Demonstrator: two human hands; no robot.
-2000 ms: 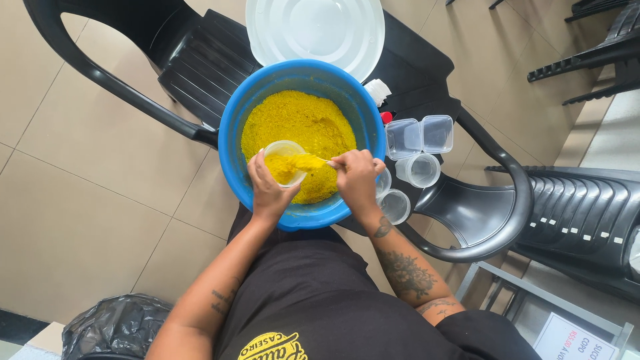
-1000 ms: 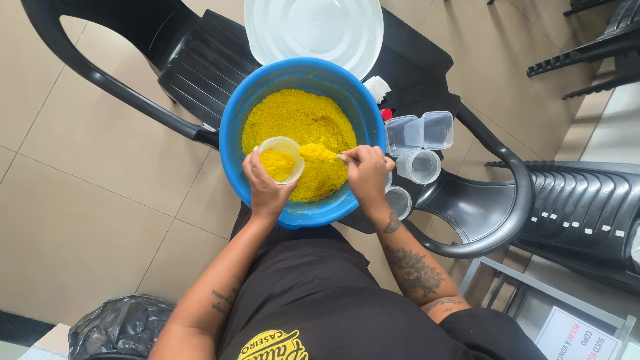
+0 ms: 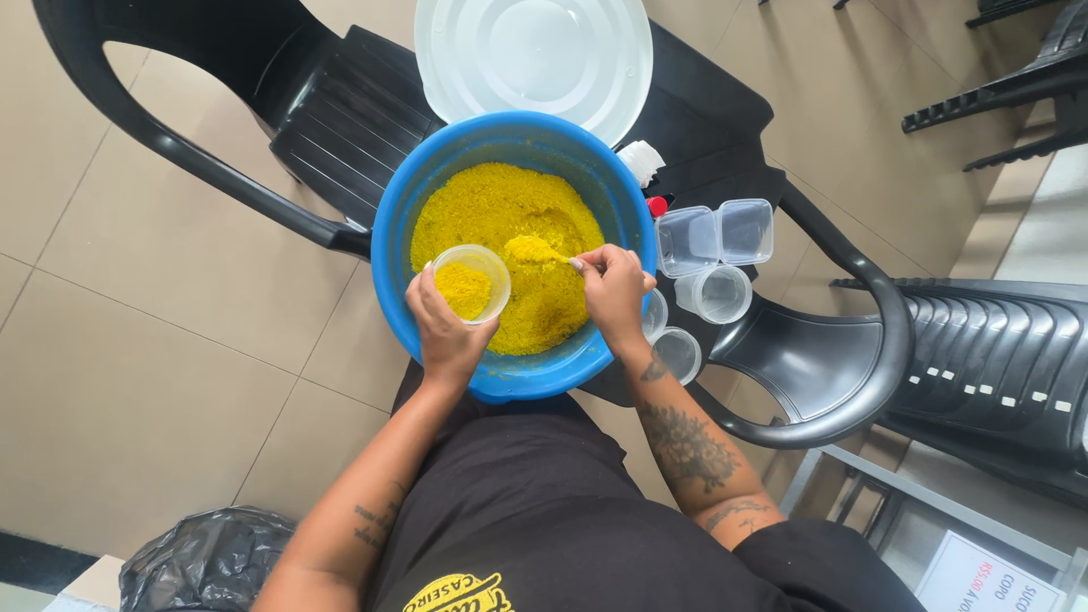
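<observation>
A blue plastic basin [image 3: 393, 297] holds a broad heap of yellow crumbly meal [image 3: 484, 200]. Over its near left part my left hand [image 3: 448, 331] grips a round clear plastic cup [image 3: 493, 297], tilted and partly filled with the same meal. My right hand [image 3: 614, 289], at the basin's right side, pinches the handle of a spoon. The spoon's bowl is hidden under a heaped load of yellow meal [image 3: 534, 249], just right of the cup and apart from it.
Against the basin's far rim lies a large white plastic lid [image 3: 534, 59]. To the right are clear rectangular containers [image 3: 745, 231], round clear cups [image 3: 722, 295], a red cap [image 3: 657, 206] and crumpled white paper [image 3: 642, 161]. Black plastic chairs [image 3: 348, 127] stand around; a black garbage bag [image 3: 204, 561] is lower left.
The spoon was at the cup two seconds ago; it has moved right, away from the cup, and now bears a heaped load. My left hand has kept hold of the cup.
</observation>
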